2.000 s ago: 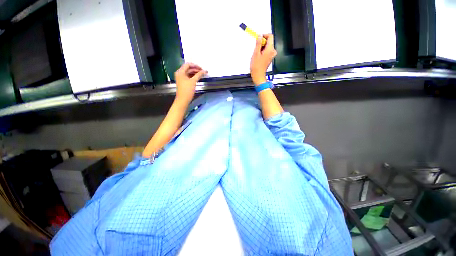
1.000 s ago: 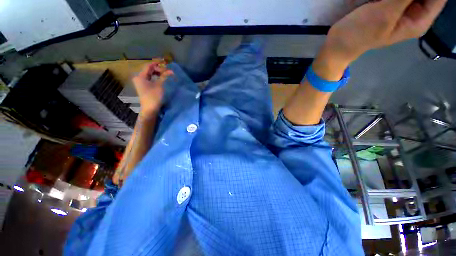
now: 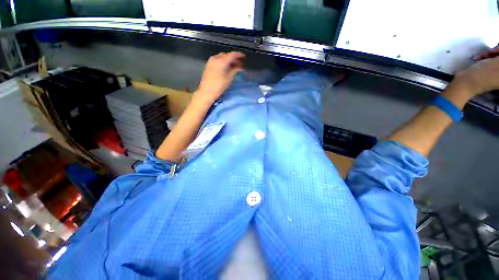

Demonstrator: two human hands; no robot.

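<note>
A pale equipment unit [image 3: 418, 33] with small screws along its near edge lies at the upper right. My right hand [image 3: 481, 74], with a blue wristband, reaches to this unit's near right part. Its fingers are cut off by the picture's edge, and whether it holds anything cannot be told. A second pale unit [image 3: 202, 12] lies at the top, left of centre. My left hand [image 3: 221, 71] is below that unit, off it, with fingers loosely bent and nothing visible in it. The yellow knife does not show.
A silver conveyor rail [image 3: 295, 50] runs along the units' near side, in front of my body. Dark green panels [image 3: 309, 22] lie between the units. Grey slabs [image 3: 131, 117] are stacked low at left beside brown board. Metal frames [image 3: 459, 235] stand at lower right.
The yellow knife, seen in my right hand two seconds ago, is out of sight. My right hand has moved far right. My left hand has come up towards the rail since one second ago. The view has shifted.
</note>
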